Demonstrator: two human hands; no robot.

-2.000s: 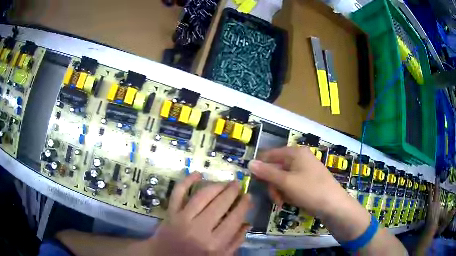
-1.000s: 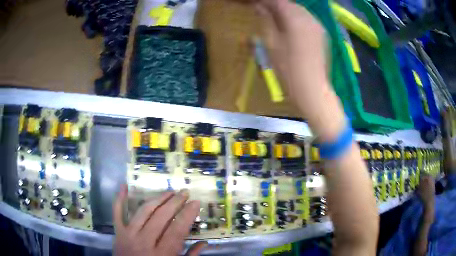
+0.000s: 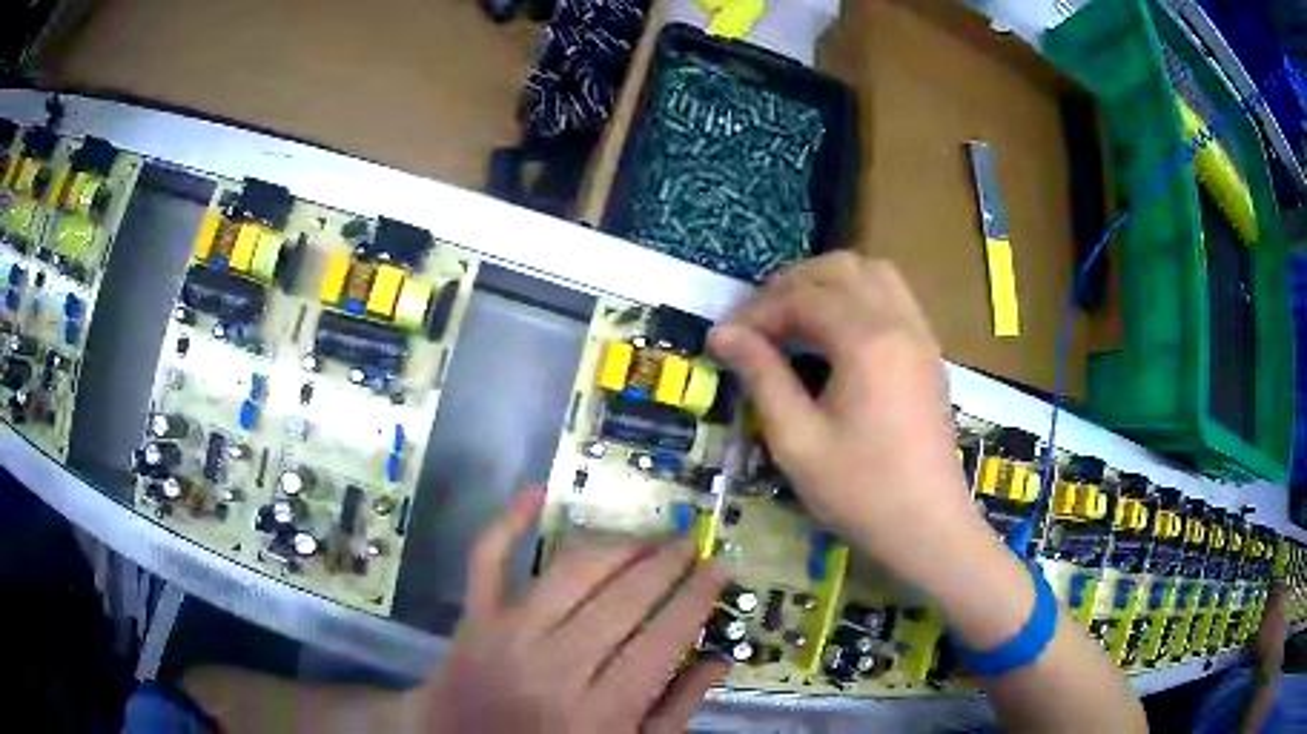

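Cream circuit boards (image 3: 487,495) packed with parts stand in a row on a metal rail. A thin strip (image 3: 710,528), silver above and yellow at its lower end, lies along the seam between two boards. My right hand (image 3: 846,387) is over the board's yellow coils, thumb and fingertips pinched at the strip's upper end, which they partly hide. My left hand (image 3: 588,631) lies over the near part of the boards, fingers somewhat spread, a fingertip beside the strip's yellow end.
Beyond the rail (image 3: 530,237) are a black tray (image 3: 616,179) of green parts, a pile of black capacitors (image 3: 581,65), a cardboard box (image 3: 917,187) with one strip (image 3: 1001,265), and a green crate (image 3: 1147,344). A blue cord hangs across the right side. Another person's arm (image 3: 1269,645) is at far right.
My right hand has come back from the cardboard box to the boards. The box shows one strip instead of two. The board at my left hand now stands apart from the two left boards.
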